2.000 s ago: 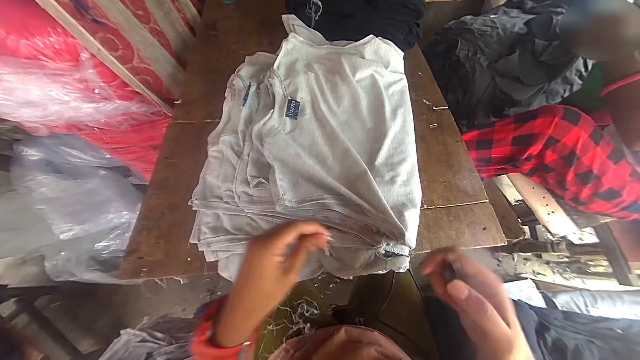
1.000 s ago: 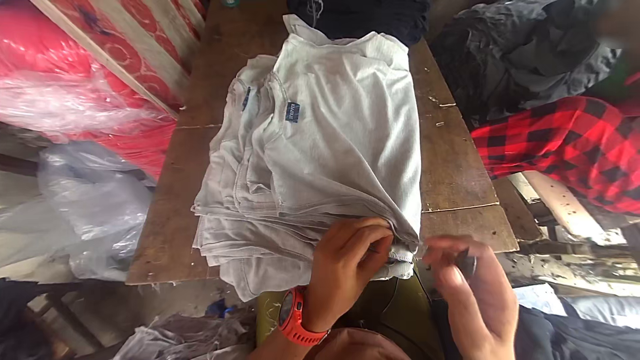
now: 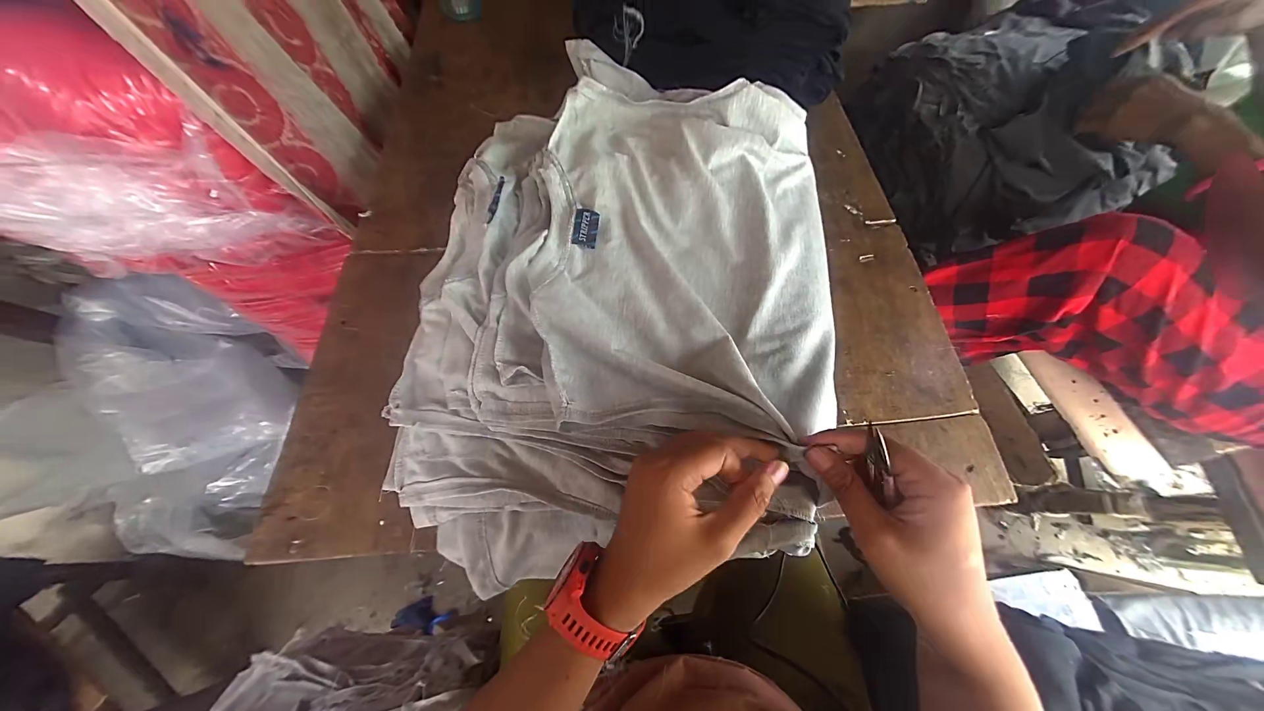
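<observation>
A stack of light grey shirts (image 3: 681, 267) lies on a wooden table (image 3: 899, 346), its near edge hanging over the front. The upper shirt has a dark neck label (image 3: 585, 228) and gathers into creases toward its lower right corner. At that corner my left hand (image 3: 691, 513), above a red wristwatch (image 3: 583, 607), pinches the fabric edge between thumb and fingers. My right hand (image 3: 908, 513) pinches the same edge with thumb and fingertip, nearly touching the left. Small dark metal thread snips (image 3: 878, 464) rest inside the right hand's fingers.
Dark folded cloth (image 3: 711, 44) lies at the table's far end. Plastic-wrapped red bundles (image 3: 148, 178) and clear plastic (image 3: 188, 395) are at left. At right, another person in red-and-black checked cloth (image 3: 1106, 296) sits by a dark fabric heap (image 3: 987, 128). Grey cloth (image 3: 346, 671) lies below.
My left hand has moved right, from the stack's near edge to its lower right corner. My right hand has come in to meet it, and both now pinch the fabric there.
</observation>
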